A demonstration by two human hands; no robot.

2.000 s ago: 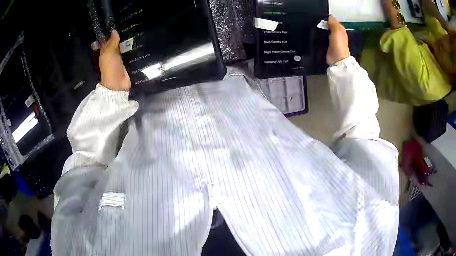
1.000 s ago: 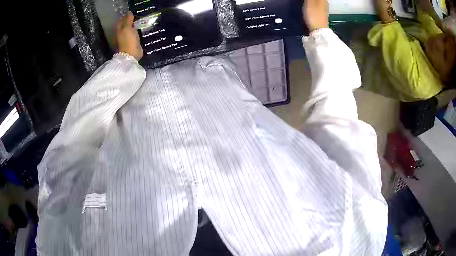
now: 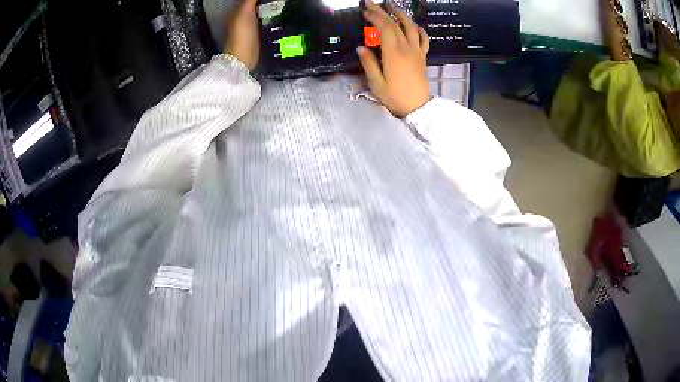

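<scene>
A rugged tablet (image 3: 320, 37) lies at the top centre, cut off by the upper edge. Its screen shows a green pass button (image 3: 291, 45) and a red-orange fail button (image 3: 372, 36). My left hand (image 3: 244, 37) is at the tablet's left edge, partly cut off; whether it grips is unclear. My right hand (image 3: 399, 63) is over the tablet's right part with fingers spread, and holds nothing. A second tablet (image 3: 473, 30) lies to the right, its screen showing white text lines.
A compartment tray (image 3: 456, 80) shows partly behind my right hand. A person's yellow-green sleeve (image 3: 637, 112) is at the right. A red tool (image 3: 611, 250) stands at the lower right. Another tablet (image 3: 30, 104) in a speckled border is at the far left.
My right hand has moved left from the right tablet onto the left one. The left tablet's text list has given way to the green and red buttons. The view has shifted.
</scene>
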